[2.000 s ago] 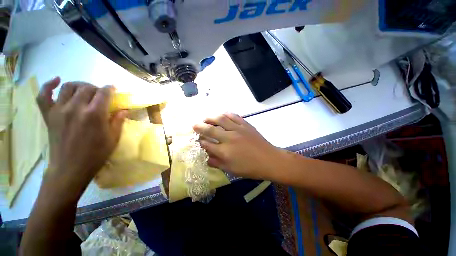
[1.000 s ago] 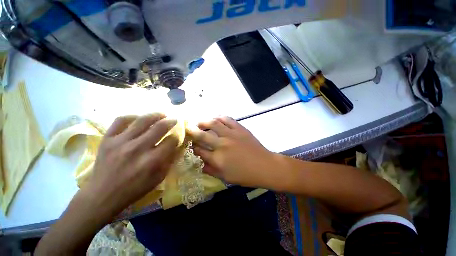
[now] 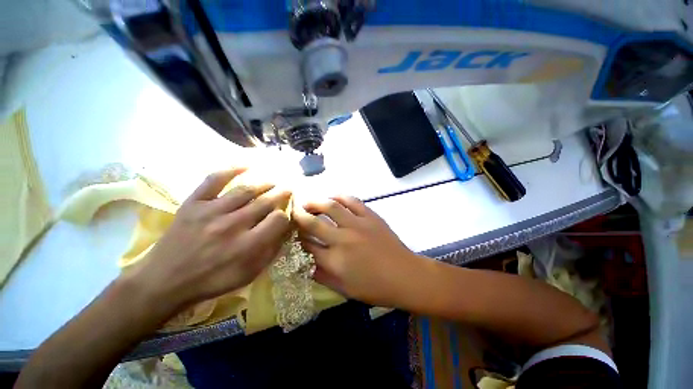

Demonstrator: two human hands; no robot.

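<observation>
My left hand (image 3: 220, 235) and my right hand (image 3: 357, 247) are close together just in front of the sewing machine head (image 3: 471, 72). Their fingertips pinch the pale yellow fabric (image 3: 262, 304) between them, below the needle area. Lace trim (image 3: 293, 285) hangs from between the hands over the table's front edge. More of the yellow fabric curls out to the left of my left hand. Glare and my fingers hide the exact place where the fabric is gripped.
A black phone (image 3: 403, 133), blue thread snips (image 3: 456, 152) and a screwdriver (image 3: 495, 171) lie under the machine arm. Yellow panels (image 3: 21, 190) lie at the far left. The strip (image 3: 524, 228) runs along the table's front edge. Dark cords (image 3: 619, 163) hang at the right.
My left hand has moved right and inward from the left, bringing the yellow fabric to my right hand. The view has shifted, showing more of the machine head.
</observation>
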